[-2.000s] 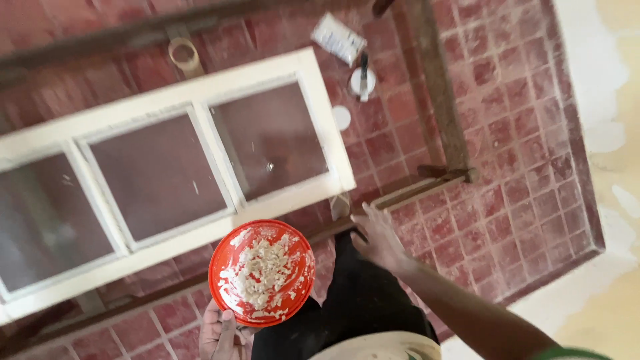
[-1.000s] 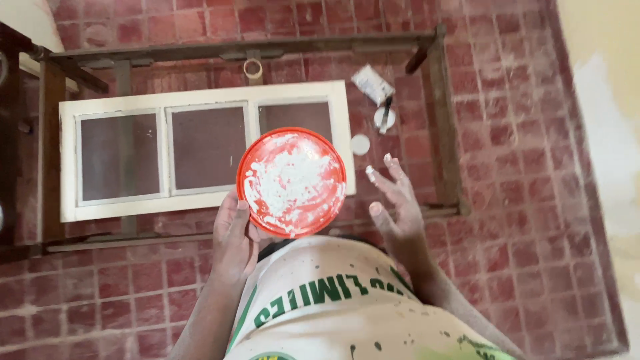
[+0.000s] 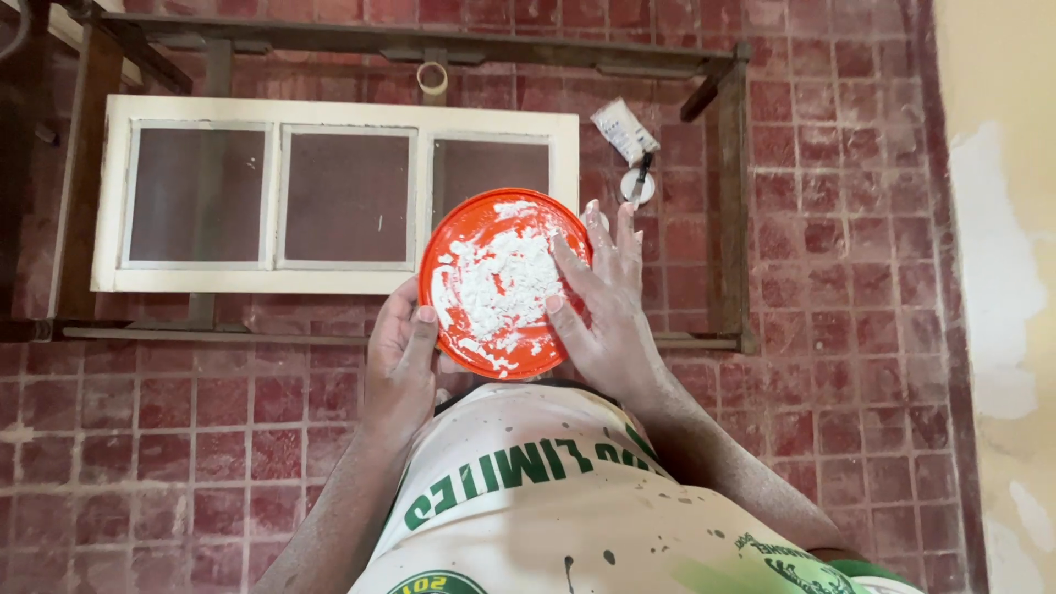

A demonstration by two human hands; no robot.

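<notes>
A round red plastic lid or dish (image 3: 462, 223) is in front of my torso, with a crumbly white paste (image 3: 511, 268) spread over it. My left hand (image 3: 406, 351) grips its left edge, thumb on top. My right hand (image 3: 606, 309) lies over the right edge, thumb and a finger at the paste, the other fingers spread and coated white; whether it grips the rim, I cannot tell. Beyond the dish, a white-painted window sash (image 3: 346, 283) with three panes lies across a dark wooden frame. The dish covers part of its right pane.
The wooden frame (image 3: 734, 206) stands on red floor tiles. Inside it, right of the sash, are a plastic packet (image 3: 625, 132) and a dark-handled tool (image 3: 643, 169) on a white round lid (image 3: 631, 188). A ring-shaped roll (image 3: 431, 77) is behind the sash. A patched wall (image 3: 1006, 247) rises at right.
My right hand, beside the dish and apart from it a second ago, has moved left onto its right side. My left hand keeps hold of the dish. The view has turned and levelled since the oldest frame.
</notes>
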